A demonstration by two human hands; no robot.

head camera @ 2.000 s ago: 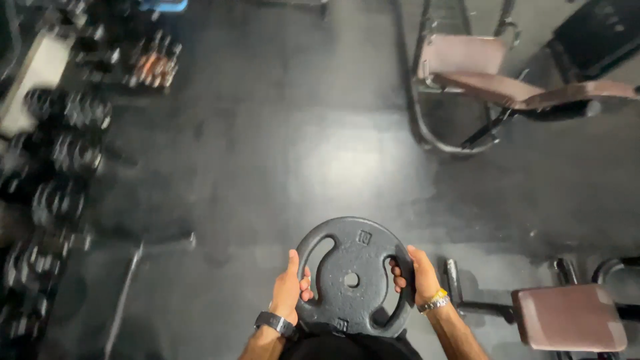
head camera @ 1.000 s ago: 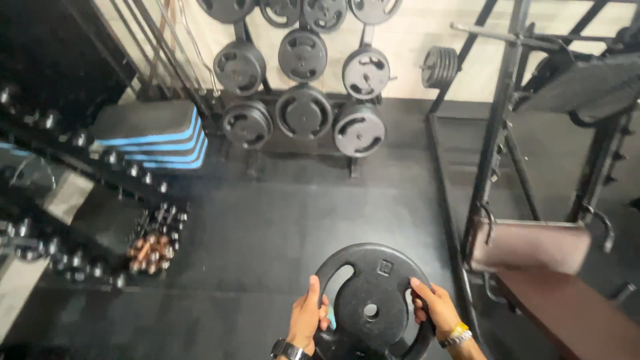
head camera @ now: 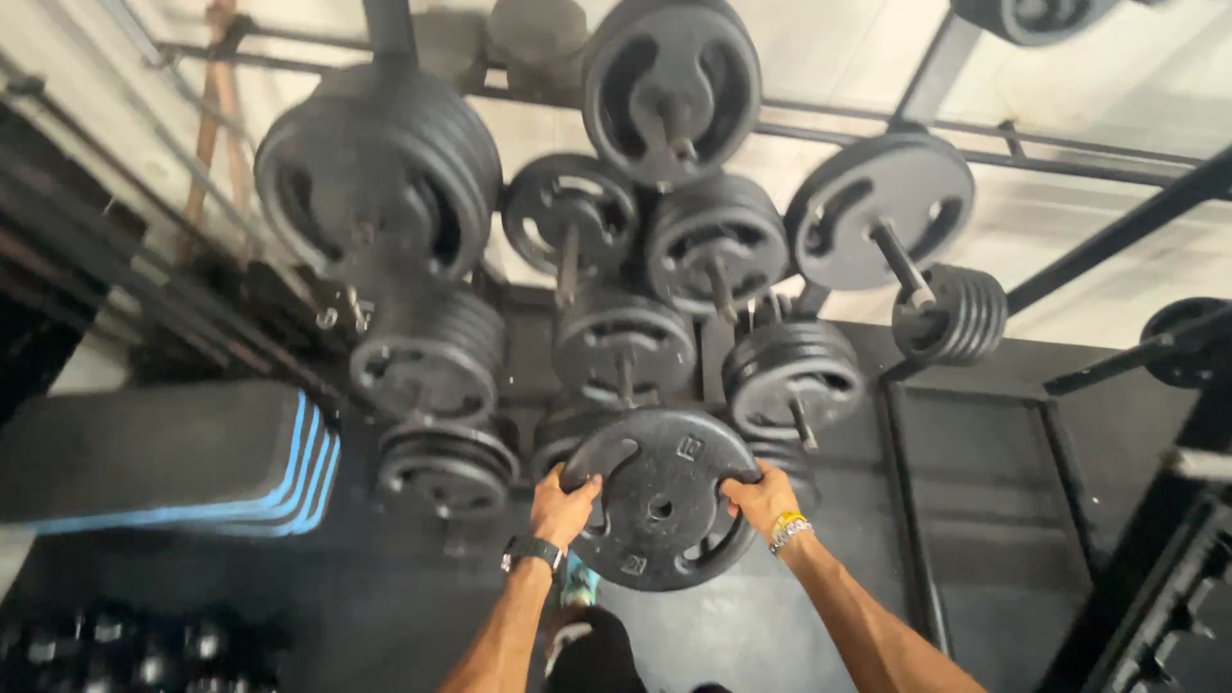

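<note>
A round black weight plate (head camera: 659, 539) with grip slots and a small centre hole is held in front of me, its face towards me. My left hand (head camera: 565, 502) grips its left edge through one slot, with a dark watch on the wrist. On the right rim my right hand (head camera: 760, 496) holds the plate through another slot; that wrist bears a metal watch and a yellow band. Just beyond the plate stands a rack of similar plates on metal pegs, among them a plate on the upper right peg (head camera: 847, 217) and a plate stack on the left (head camera: 423, 371).
Stacked step platforms with blue edges (head camera: 164, 452) lie at the left. Blurred dumbbells (head camera: 125, 650) are at the lower left. A black metal frame (head camera: 910, 520) stands on the floor to the right, and machine parts (head camera: 1145, 539) fill the lower right corner.
The plate rack, out of view two seconds ago, is now close in front of me. Both hands keep hold of the same plate. The brown-padded bench has left the view.
</note>
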